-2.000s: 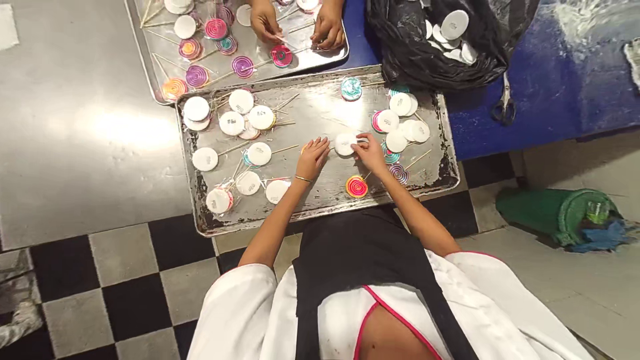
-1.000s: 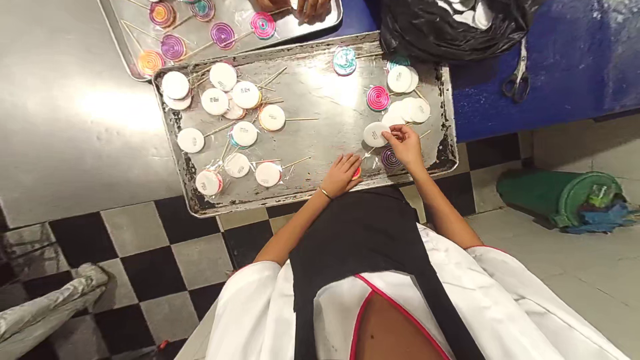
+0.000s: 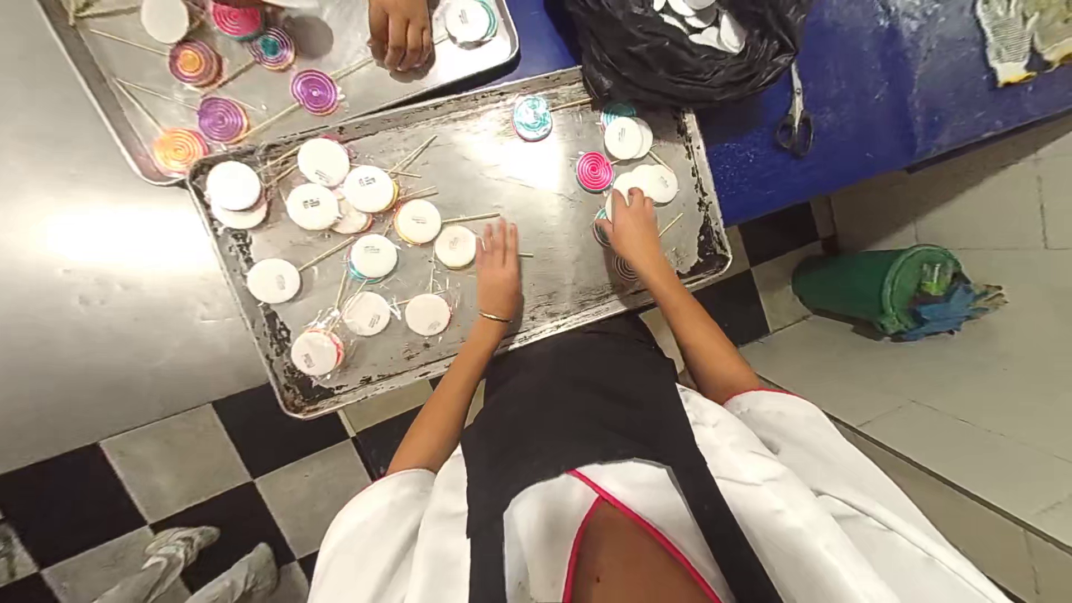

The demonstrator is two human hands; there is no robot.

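Note:
My left hand [image 3: 499,272] is over the metal baking tray [image 3: 553,293], its fingers against or just beside a lollipop with a white round label [image 3: 456,247]. My right hand [image 3: 634,226] reaches to the tray's right part, its fingertips on a white-labelled lollipop [image 3: 624,186]; whether they grip it I cannot tell. Near it lie a pink spiral lollipop [image 3: 595,171] and a lollipop topped with a white disc [image 3: 623,138]. A blue spiral lollipop [image 3: 532,118] lies near the far edge. Many wrapped, white-labelled lollipops [image 3: 312,207] fill the left side.
Another person's hand [image 3: 400,35] is over a second tray [image 3: 126,138] of spiral lollipops at the upper left. A black plastic bag [image 3: 687,71] holding white discs stands beyond my tray. Scissors [image 3: 795,121] lie on the blue table [image 3: 871,109]. A green bin [image 3: 871,287] lies right.
A lollipop has joined the left group beside my left hand, which was by the tray's near edge one second ago. My right hand has moved away from my left, to the right-hand group.

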